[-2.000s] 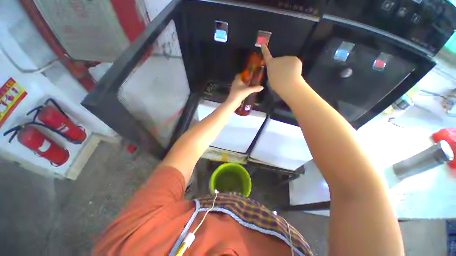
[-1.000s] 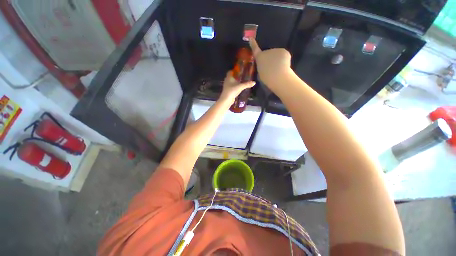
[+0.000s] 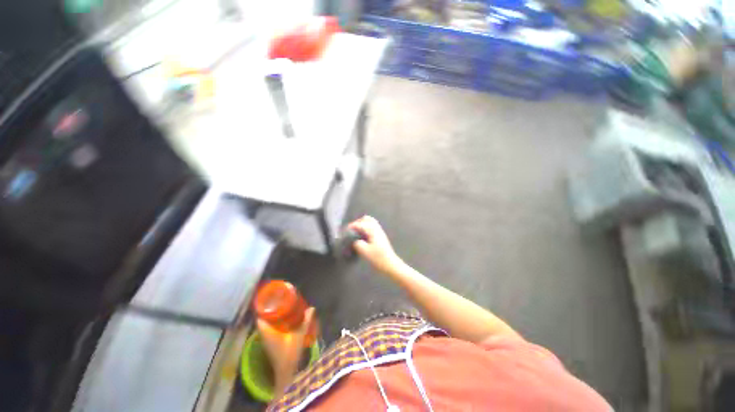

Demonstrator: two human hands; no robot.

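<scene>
The orange-red water bottle [image 3: 278, 301] is in my left hand [image 3: 284, 348], low in front of me, above the lime-green bucket [image 3: 256, 372]. Its top faces up and I see no cap on it. My right hand [image 3: 369, 241] is closed around a small dark thing that looks like the bottle cap [image 3: 350, 243], beside the corner of the white counter. The black water dispenser [image 3: 80, 201] fills the left side. The frame is blurred.
The white counter [image 3: 234, 153] holds a steel flask [image 3: 280, 105] and a red bag [image 3: 305, 40]. Blue crates [image 3: 483, 64] line the far side of the grey floor [image 3: 483, 193]. A grey-white machine or box [image 3: 616, 173] stands right. A blurred person [image 3: 699, 84] is at upper right.
The view has swung right, away from the dispenser's front. My left hand has brought the bottle out and lower. My right hand has left the red-lit square and now holds a dark thing.
</scene>
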